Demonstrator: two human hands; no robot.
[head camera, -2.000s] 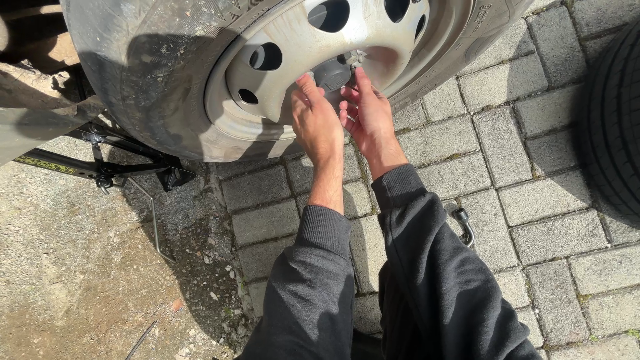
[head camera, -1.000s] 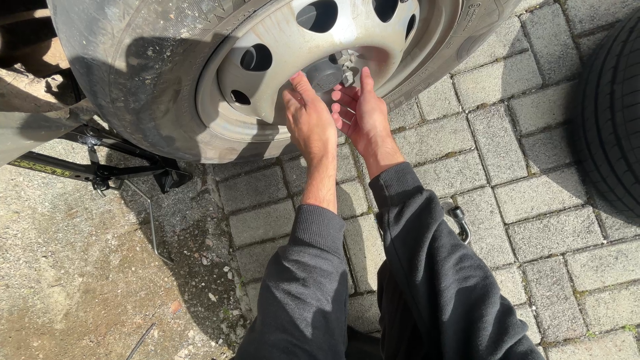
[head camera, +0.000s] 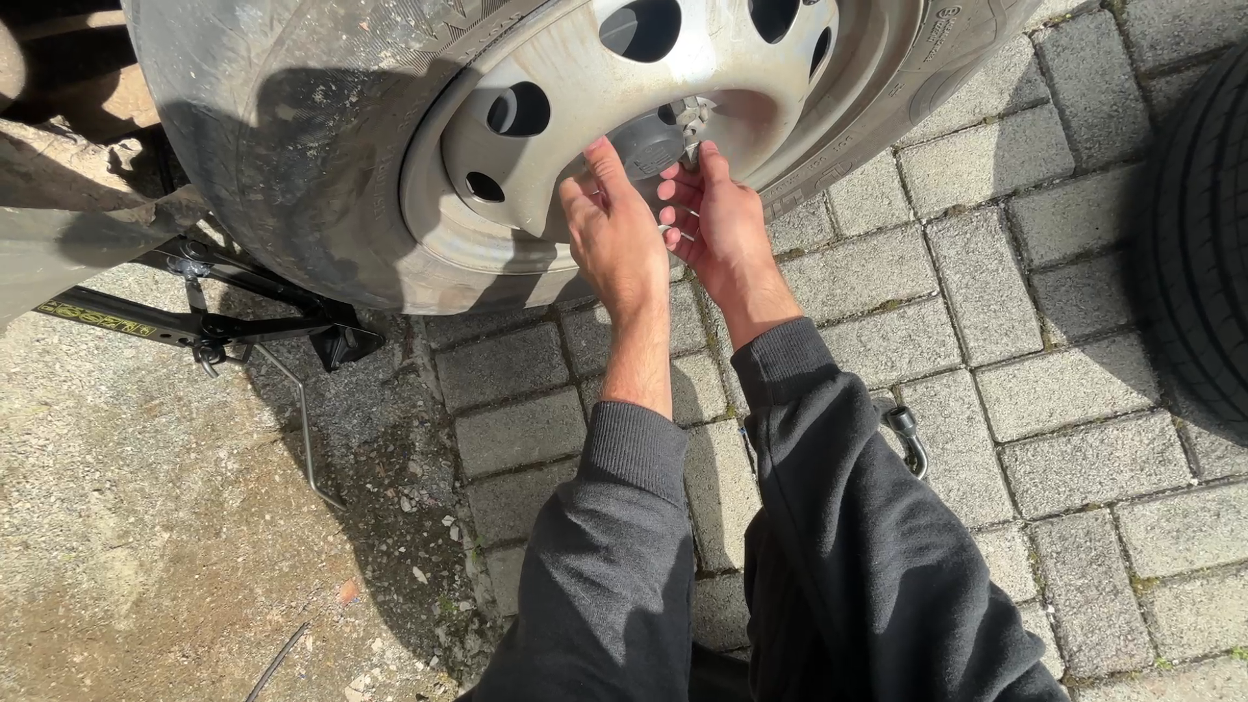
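A steel wheel rim (head camera: 556, 88) with round holes sits in a dusty tire (head camera: 322, 166) at the top. At its hub is a dark grey center cap (head camera: 648, 146) with light metal wheel bolts (head camera: 690, 112) beside it. My left hand (head camera: 619, 224) is at the cap's lower left, thumb near its edge; whether it grips anything is hidden. My right hand (head camera: 721, 210) is just right of the cap, its thumb and index finger at a lower wheel bolt, the other fingers curled. The exact hold of the right fingertips is unclear.
A black scissor jack (head camera: 195, 322) with a bent crank rod (head camera: 307, 429) stands at the left. An L-shaped lug wrench (head camera: 907, 439) lies on the paving blocks (head camera: 985, 283) by my right sleeve. Another tire (head camera: 1204, 234) is at the right edge.
Both hands stay at the hub, with only small shifts of the fingers. The jack, the wrench and the other tire have not moved.
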